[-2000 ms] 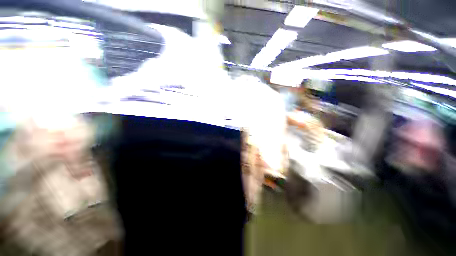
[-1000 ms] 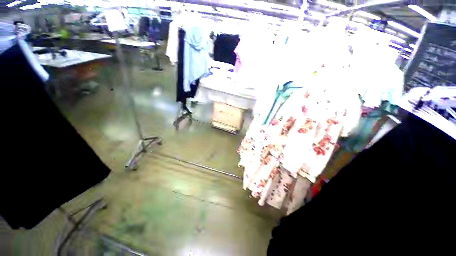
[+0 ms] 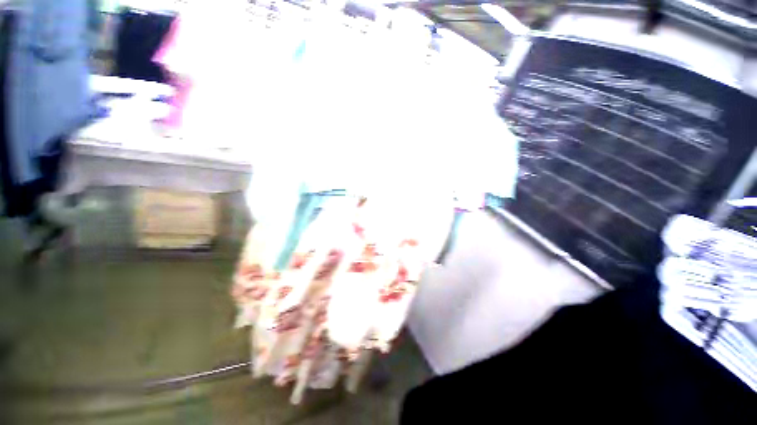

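Note:
Neither of my hands shows in the picture. A large mass of plain black garments (image 3: 564, 365) fills the lower right, close to me. White plastic hangers (image 3: 715, 278) are bunched above it at the right edge. Cream dresses with red flowers (image 3: 332, 299) hang near the centre, their upper part washed out by glare. A strip of teal cloth (image 3: 300, 228) shows among them. The view is blurred.
A chalkboard (image 3: 614, 158) with chalk writing stands at the upper right. A white table (image 3: 158, 162) is at the left, with a cardboard-coloured box (image 3: 176, 217) below it. Light blue cloth (image 3: 51, 91) hangs at the left edge. A metal base bar (image 3: 199, 375) lies low over the green floor (image 3: 108, 324).
The view has turned to the right. The floral dresses have shifted left in the picture, more of the chalkboard shows, and the black garment at the left has left the view.

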